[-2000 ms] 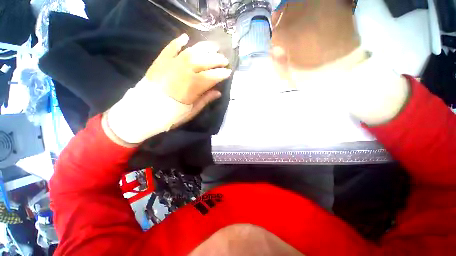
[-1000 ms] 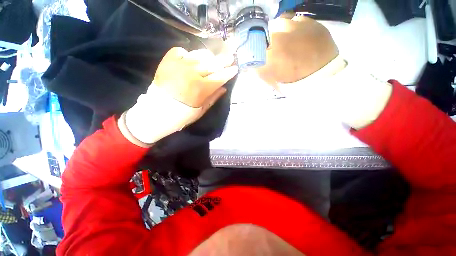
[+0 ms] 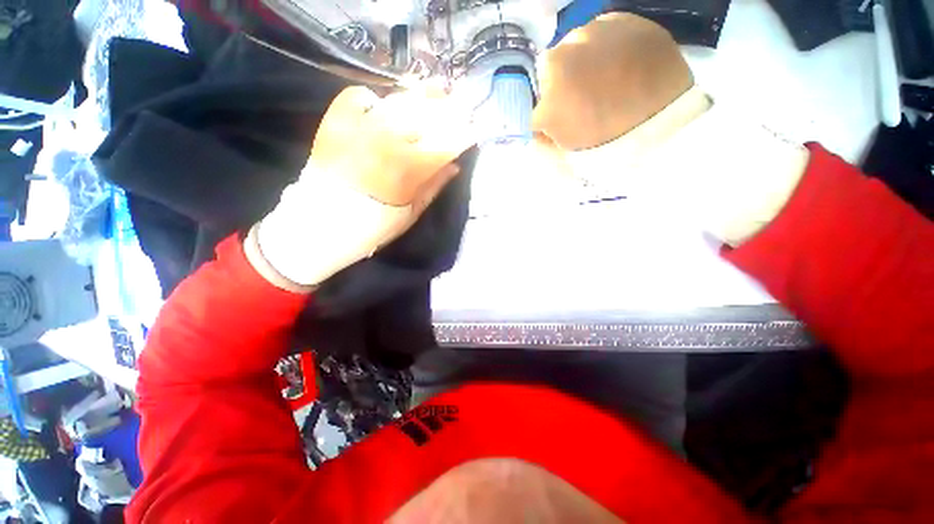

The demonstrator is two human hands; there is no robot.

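Observation:
The large black garment piece (image 3: pixel 205 143) spreads left of the needle area and hangs over the table's front edge. My left hand (image 3: pixel 379 148) lies on it, fingers bent toward the needle area and its fingertips washed out by glare. My right hand (image 3: pixel 614 82) is right of the blue-grey ringed fitting (image 3: pixel 511 102), back up; its fingers are hidden behind the fitting and the machine head. The shiny metal parts of the sewing machine (image 3: pixel 435 36) are at the top. The needle and any label are hidden or lost in glare.
The grey ruler strip (image 3: pixel 625 335) runs along the front edge of the white table (image 3: pixel 574 261). Crinkled clear plastic (image 3: pixel 87 205) is at the left. A piece of red crate (image 3: pixel 305 379) shows below the table. Black items (image 3: pixel 696 18) lie at the upper right.
My right hand has moved left and up to beside the fitting since the earliest frame. My left hand stays on the cloth near the needle area. The view has shifted slightly.

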